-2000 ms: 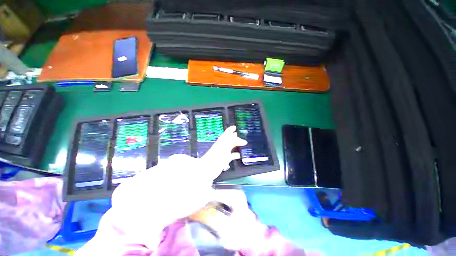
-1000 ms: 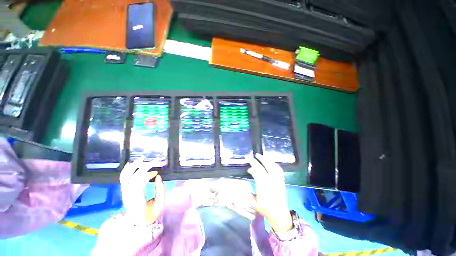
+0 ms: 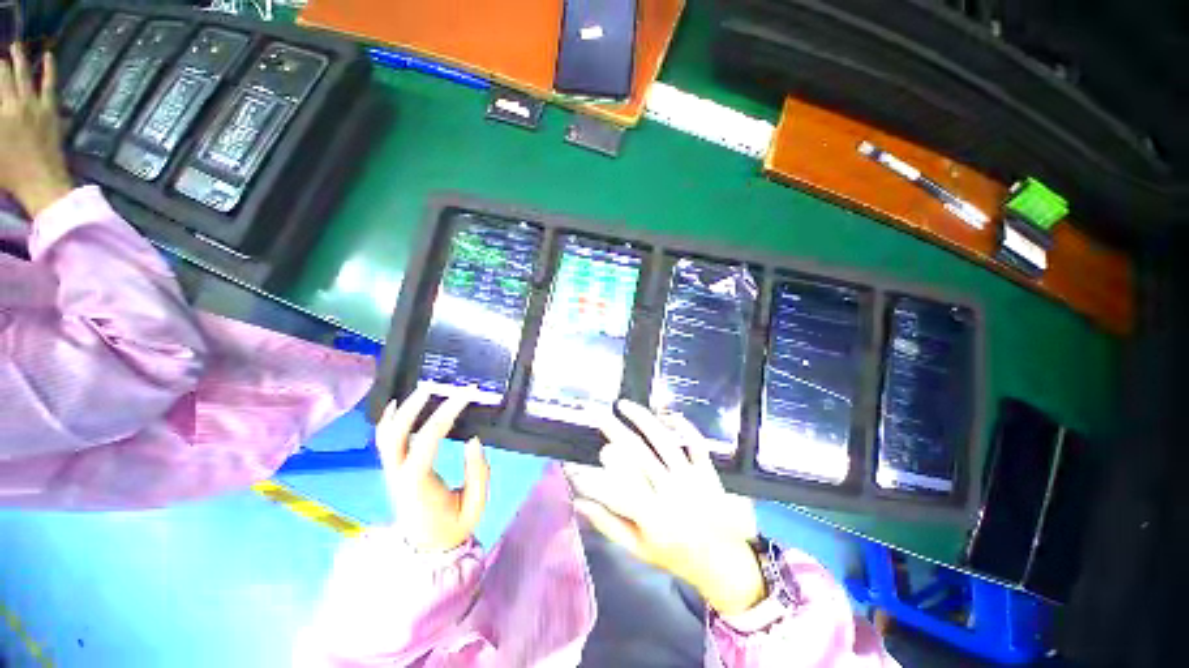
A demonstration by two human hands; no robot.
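A black foam tray (image 3: 648, 333) with several phones in a row lies in front of me on the green mat. My left hand (image 3: 433, 476) is at the near edge of the leftmost phone (image 3: 480, 307), fingers spread and holding nothing. My right hand (image 3: 665, 489) is over the tray's near edge, fingertips by the bottom of the second phone (image 3: 584, 326), also holding nothing. The two left phones show green rows, the second with a red mark. The middle phone (image 3: 704, 346) and the two right phones (image 3: 808, 372) (image 3: 923, 392) show dark screens with faint text.
Two dark phones (image 3: 1017, 489) lie right of the tray. A neighbour's tray (image 3: 267, 215) and another person's arm (image 3: 117, 313) are at left. An orange-brown board (image 3: 456, 37) bears a phone (image 3: 596, 50). A narrow board (image 3: 835, 163) holds a pen (image 3: 923, 183) and green block (image 3: 1037, 205).
The view has swung left, bringing in the other person's arm. My right hand has moved from the fourth phone to the second. The leftmost screen now shows green rows; the fourth has lost its green.
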